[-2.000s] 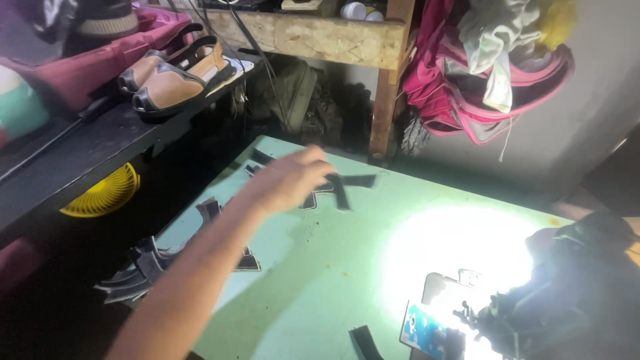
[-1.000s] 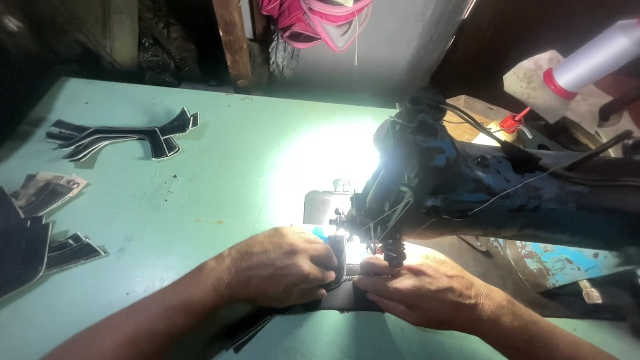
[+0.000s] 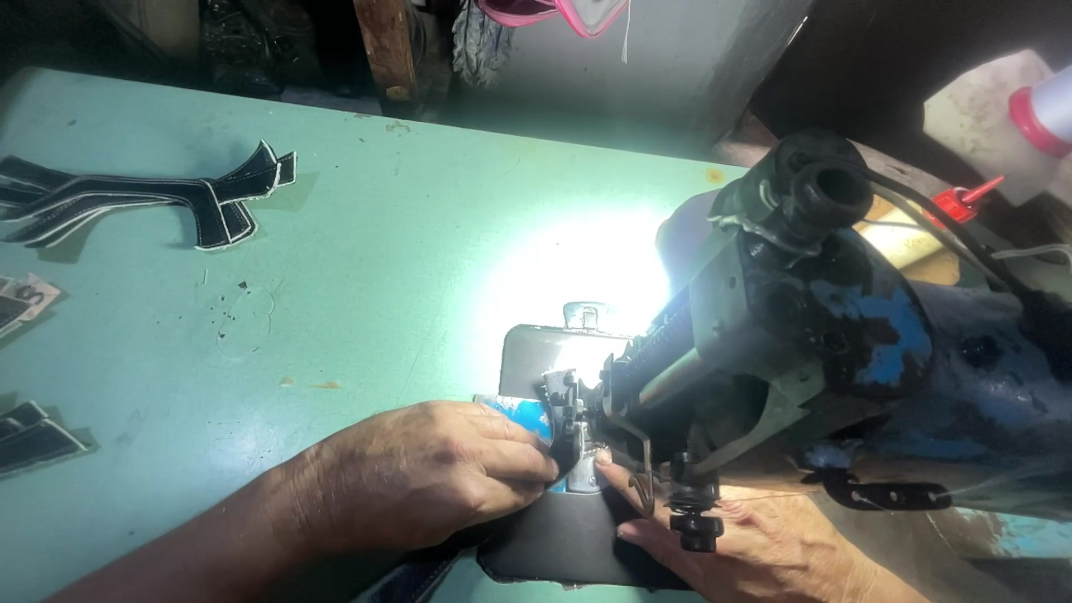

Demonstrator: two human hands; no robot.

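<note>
A sewing machine [image 3: 871,335] with worn blue and black paint reaches in from the right, its needle area lit by a bright lamp. My left hand [image 3: 444,473] pinches a dark strap piece [image 3: 566,448] at the left of the presser foot, beside the blue patch [image 3: 523,414] of the machine bed. My right hand [image 3: 754,536] lies partly behind the machine head, its index fingertip close to the metal plate [image 3: 584,469] near the foot; whether it grips anything is not clear. A smooth black panel [image 3: 578,536] lies below the foot, between my hands.
Stitched black strap pieces with pale edges [image 3: 201,197] lie on the green tabletop [image 3: 377,251] at the upper left. More dark pieces [image 3: 38,435] and a scrap of printed paper [image 3: 29,301] are at the left edge. A red-capped bottle [image 3: 913,234] and a thread cone [image 3: 1047,109] stand behind the machine.
Two seconds ago one hand reached over the strap pieces across the table; since then both hands have come to the machine's needle area. The view has swung right and closer to the machine.
</note>
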